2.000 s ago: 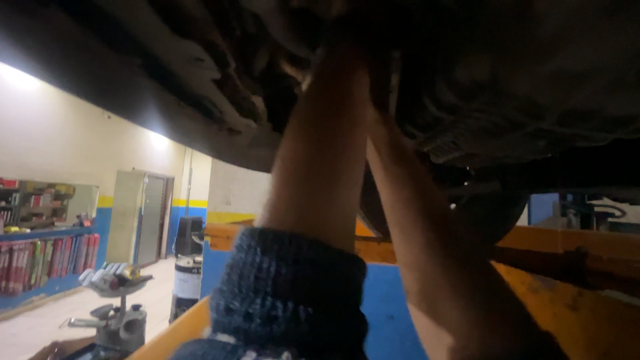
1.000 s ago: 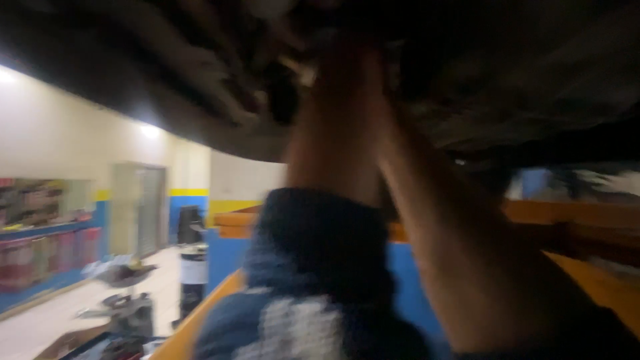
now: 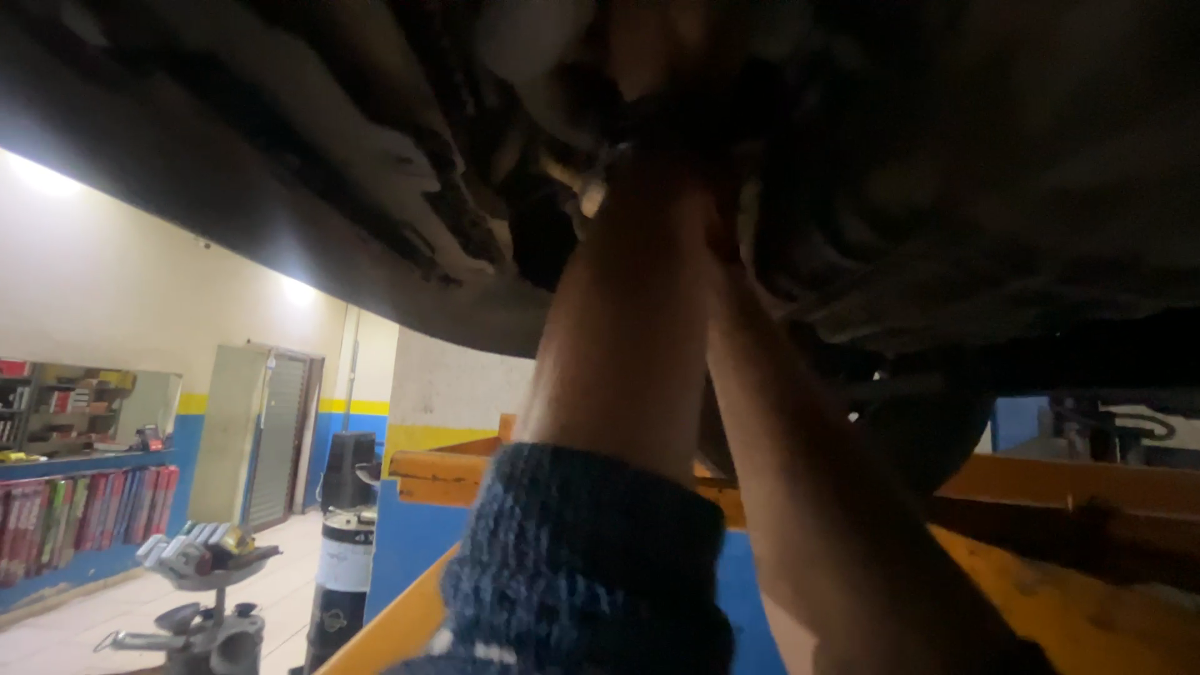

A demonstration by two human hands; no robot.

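Observation:
Both my forearms reach up into the dark underside of a raised vehicle. My left forearm, in a blue knitted sleeve, rises at the middle, and my right forearm comes from the lower right and meets it near the top. The hands are lost in deep shadow among the parts, so what they touch or hold cannot be seen. A small pale metal part catches light just left of my left forearm. Rounded parts hang above it, too dark to name.
Orange lift beams run below the vehicle. At left are a metal stand with a tray of bottles, a black and white drum, a row of red binders or packages on the wall, and a doorway.
Both forearms stay raised under the vehicle throughout. The sleeved forearm shifts slightly between frames, while the view moves a little. Nothing is plainly taken or let go.

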